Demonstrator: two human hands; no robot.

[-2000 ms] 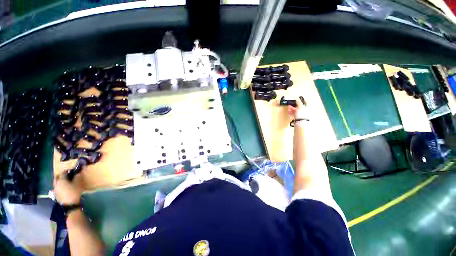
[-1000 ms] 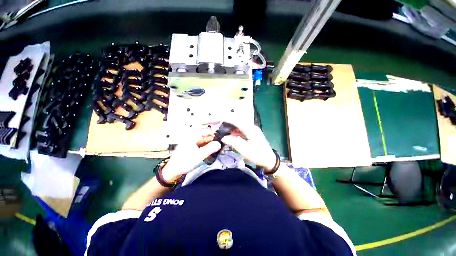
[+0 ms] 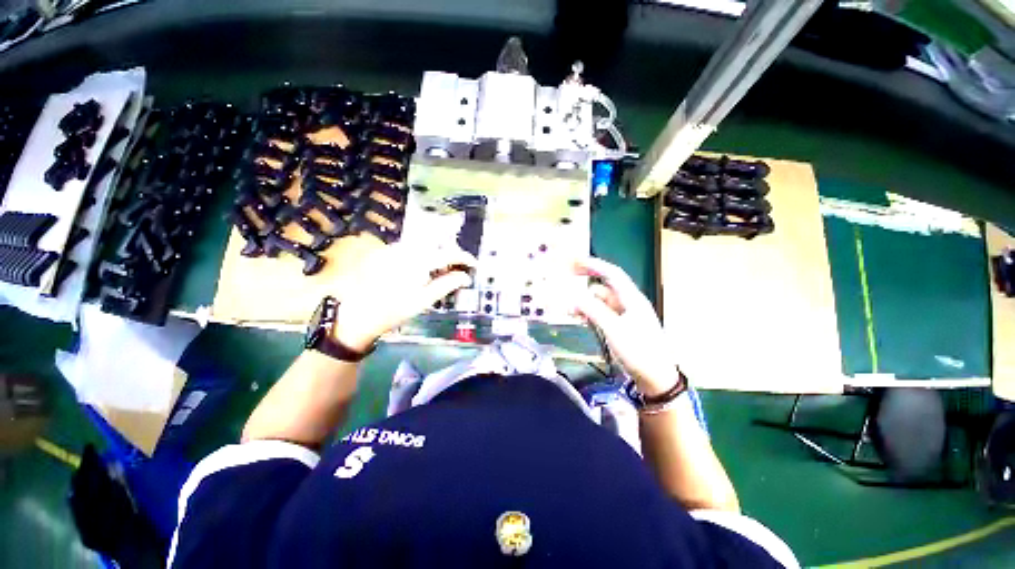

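The silver press fixture (image 3: 506, 117) stands in front of me with its pale hole-dotted base plate (image 3: 529, 239). A black moulded part (image 3: 470, 230) lies upright in view on the left-middle of the plate, below the yellow-green upper press plate (image 3: 534, 189). My left hand (image 3: 395, 291) is at the plate's left front, fingertips close to the part's near end; a dark bit shows by the fingers, and whether they grip anything is unclear. My right hand (image 3: 626, 322) is at the plate's right front edge, fingers curved and apart, with nothing seen in it.
Black parts (image 3: 323, 178) lie loosely on the left cardboard (image 3: 267, 291). More are heaped farther left, beside stacked white trays (image 3: 56, 167). Black parts (image 3: 718, 195) stand in rows on the right cardboard (image 3: 746, 300). A metal post (image 3: 729, 100) rises behind the fixture's right side.
My hands first came together over the plate's front with a black part, then moved apart to its two sides. The black part now lies on the plate.
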